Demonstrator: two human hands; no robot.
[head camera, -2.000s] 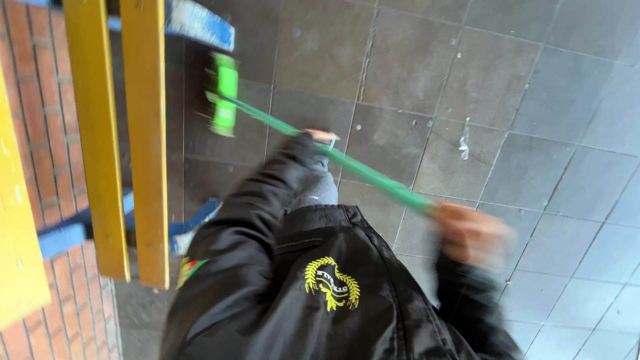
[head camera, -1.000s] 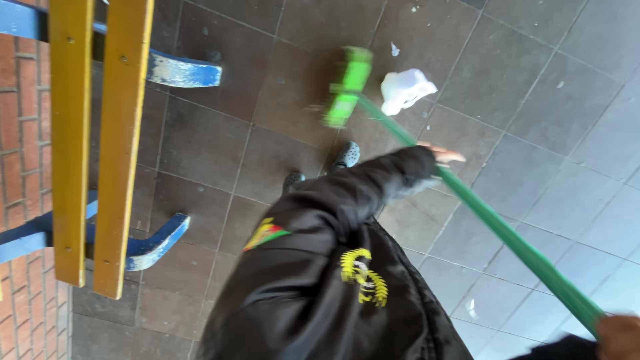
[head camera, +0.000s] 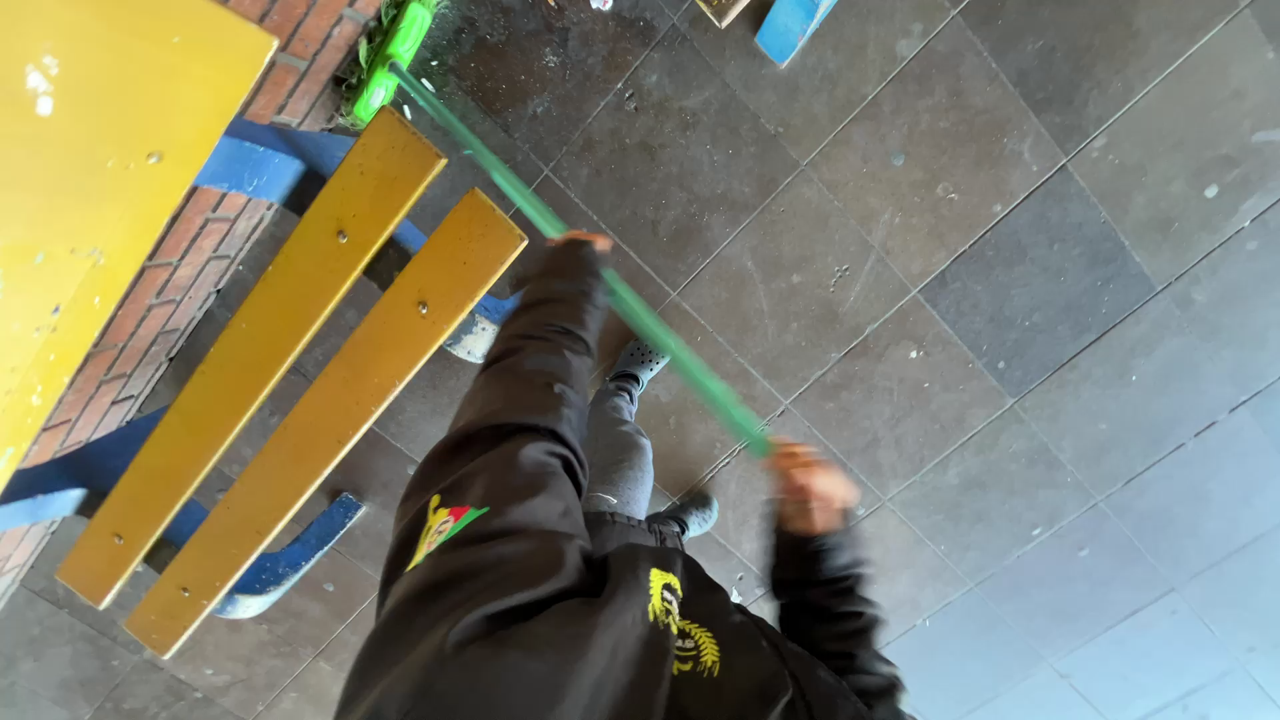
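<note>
A push broom with a bright green head (head camera: 400, 45) and a long green handle (head camera: 680, 360) runs from the upper left to the middle of the head view. Its head rests at the foot of the brick wall, beyond the end of the bench. My left hand (head camera: 583, 241) is on the handle partway along, mostly hidden by the dark sleeve. Near the handle's upper end, my right hand (head camera: 812, 487), blurred, is closed around it. Small white bits lie on the tiled floor (head camera: 700, 130) beside the broom head.
At left stands a bench with yellow wooden slats (head camera: 330, 400) and blue metal supports (head camera: 295, 560). A yellow tabletop (head camera: 110, 130) is beside the brick wall (head camera: 150, 330). Another blue bench part (head camera: 795, 25) shows at the top. My feet, in grey clogs (head camera: 690, 515), are below the handle.
The broom head has moved from open floor near a white scrap to the wall's foot past the bench. That scrap is no longer seen where it was. The view has turned.
</note>
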